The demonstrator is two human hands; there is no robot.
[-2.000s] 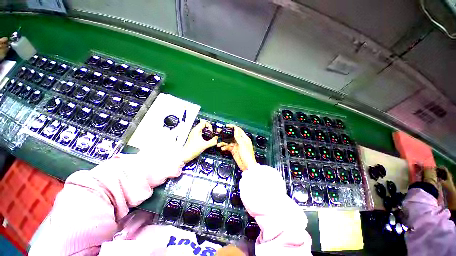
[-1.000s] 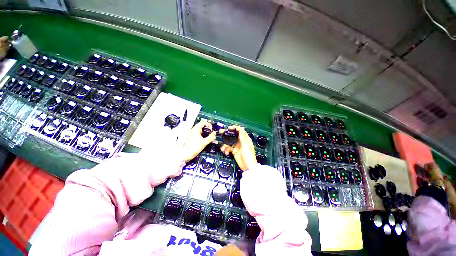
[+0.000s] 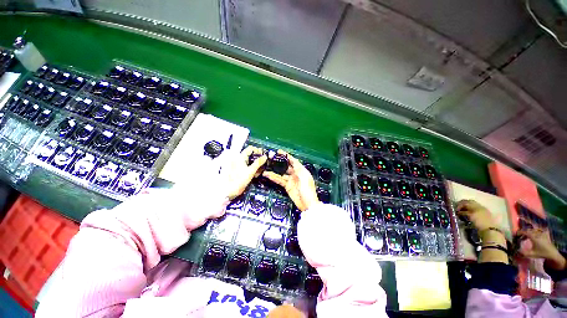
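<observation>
My left hand (image 3: 244, 171) and my right hand (image 3: 297, 180) are close together over the centre blister tray (image 3: 239, 233). My right hand holds a round black watch body (image 3: 278, 163) by its edge. My left fingers are closed around another small dark unit, mostly hidden by the fingers. The centre tray has dark units in its front row and some empty pockets behind them. A white paper sheet (image 3: 191, 160) to the left carries one black unit (image 3: 213, 148) and a thin dark tool (image 3: 229, 141).
The right blister tray (image 3: 398, 251) holds units with red and green lights. Left blister trays (image 3: 147, 180) hold dark units. A yellow pad (image 3: 423, 286) and red-orange crate (image 3: 34, 239) lie nearer. A neighbour's hands (image 3: 477, 217) work over a beige board (image 3: 463, 194) at right.
My hands have come closer together and the right-hand unit has moved slightly left and up. The neighbour's arms have moved in from the right over the beige board.
</observation>
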